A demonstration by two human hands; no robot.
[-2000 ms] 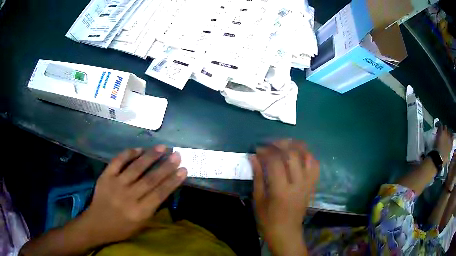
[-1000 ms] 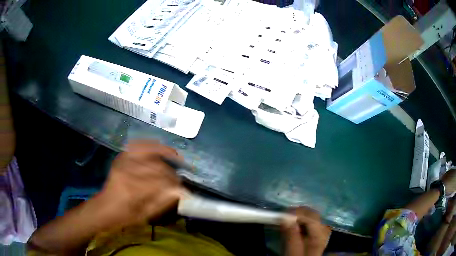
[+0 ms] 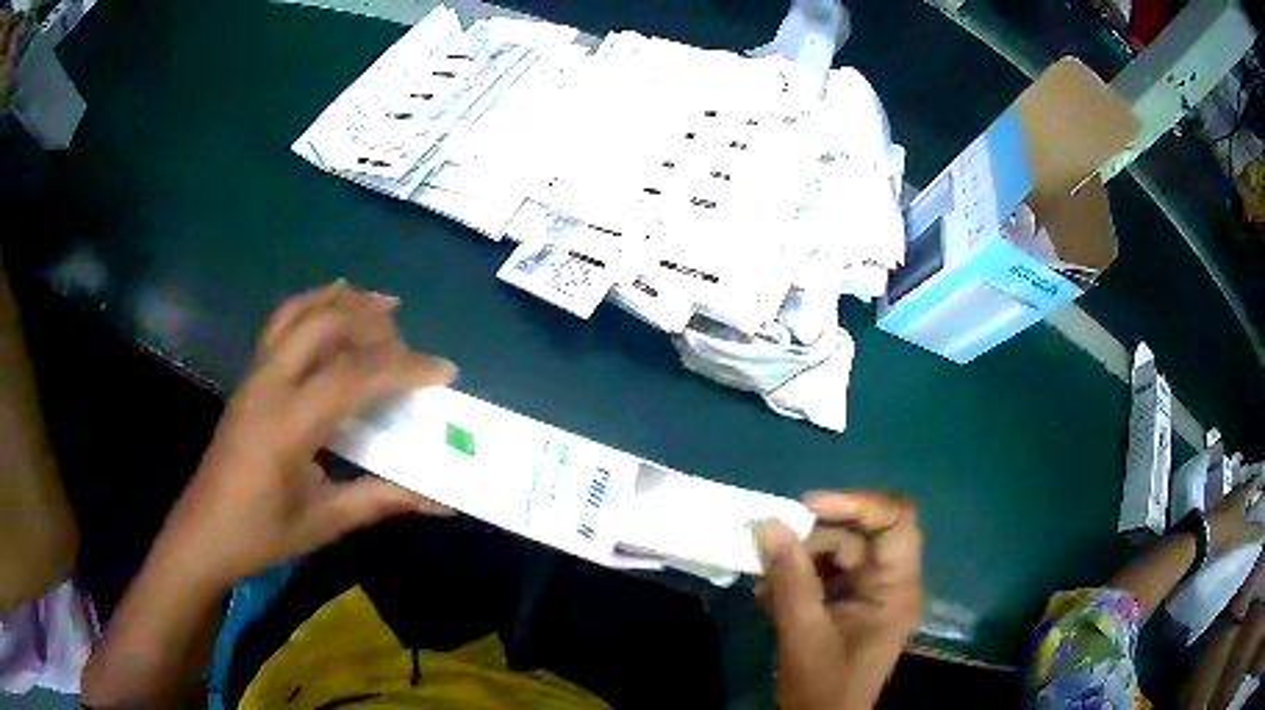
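Observation:
A long white product carton [image 3: 520, 465] with blue lettering and a green picture is held up near the table's front edge. My left hand [image 3: 312, 423] grips its closed left end, fingers behind and thumb below. My right hand [image 3: 846, 569] pinches a folded white leaflet [image 3: 721, 520] at the carton's open right end. The leaflet lies in line with the carton, its left part at or in the opening; how far inside is unclear. The leaflet pile [image 3: 652, 167] spreads over the green table beyond the hands.
A light blue and white supply box [image 3: 985, 250] with open brown flaps stands right of the pile. Crumpled white paper [image 3: 784, 368] lies at the pile's near edge. A narrow carton [image 3: 1146, 444] stands at far right beside another worker's hand [image 3: 1235, 520] and flowered sleeve.
The carton has left the table and is now in my left hand. The folded leaflet has moved to its open end in my right hand.

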